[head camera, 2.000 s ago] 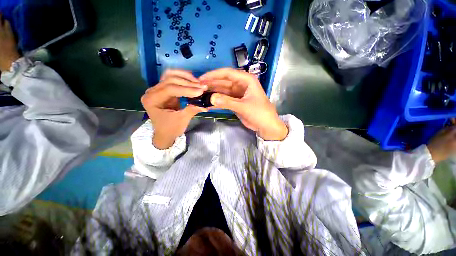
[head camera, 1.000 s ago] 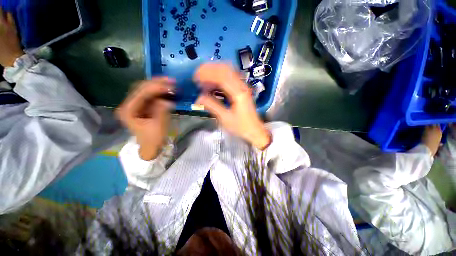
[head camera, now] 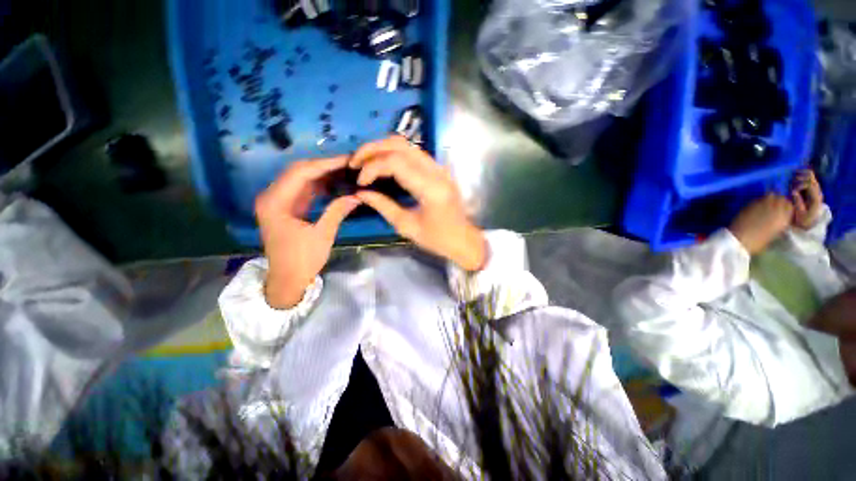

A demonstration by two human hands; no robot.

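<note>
My left hand (head camera: 303, 221) and my right hand (head camera: 418, 202) meet at the fingertips over the near edge of the light blue tray (head camera: 246, 230). Between them they hold a dark part (head camera: 345, 182), mostly hidden by the fingers, so its exact shape cannot be told. Many small black rings (head camera: 252, 80) lie scattered on the tray floor, with a dark block (head camera: 279, 131) among them. Black housings with silver-white bands (head camera: 385, 39) lie along the tray's right and far side. The picture is somewhat blurred.
A dark lump (head camera: 134, 158) lies on the dark green bench (head camera: 131, 221) left of the tray. A pale-rimmed box (head camera: 58, 75) is further left. A clear plastic bag (head camera: 554, 70) and a blue bin (head camera: 688, 155) of black parts are right. A person's hands (head camera: 765, 221) show beyond.
The view has shifted right, so the tray and bench things sit further left. My hands, apart and blurred one second ago, are together again on a dark part.
</note>
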